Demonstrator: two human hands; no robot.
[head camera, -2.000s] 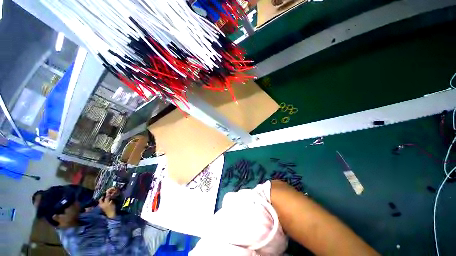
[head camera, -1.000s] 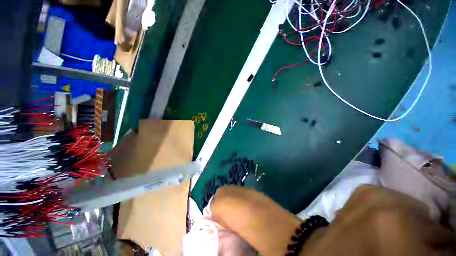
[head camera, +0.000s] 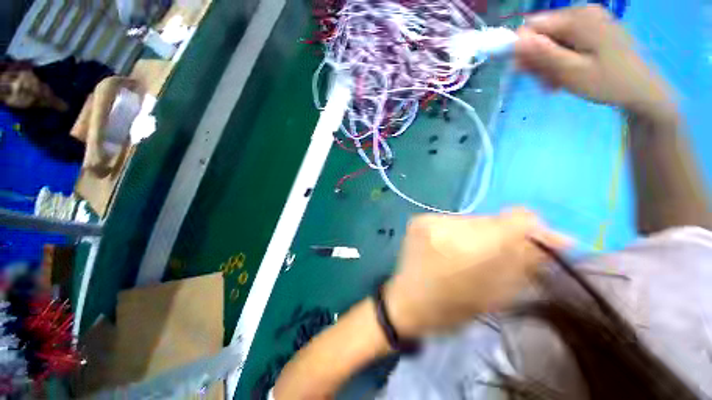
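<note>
My right hand (head camera: 578, 58), upper right, has its fingertips closed on a blurred white piece (head camera: 484, 45) at the edge of the tangled white and red cable heap (head camera: 398, 47). My left hand (head camera: 468, 269), with a dark band at the wrist, is in the lower middle, blurred, its fingers curled; whether it holds anything is hidden. Long dark hair (head camera: 585, 336) hangs close beside it. Black housings (head camera: 300, 336) lie heaped on the green bench left of my left forearm. A knife with a pale handle (head camera: 345, 252) lies on the bench.
A long white strip (head camera: 289, 223) crosses the bench, with a small black piece on it. Yellow rubber bands (head camera: 235, 266) and a cardboard sheet (head camera: 172, 328) lie beyond it. A grey rack post (head camera: 179, 379) is at lower left. A person (head camera: 47, 101) is at upper left.
The view has swung toward the cable heap. My right hand has come into clear view at the heap's edge. My left hand has moved up, and dark hair now shows beside it.
</note>
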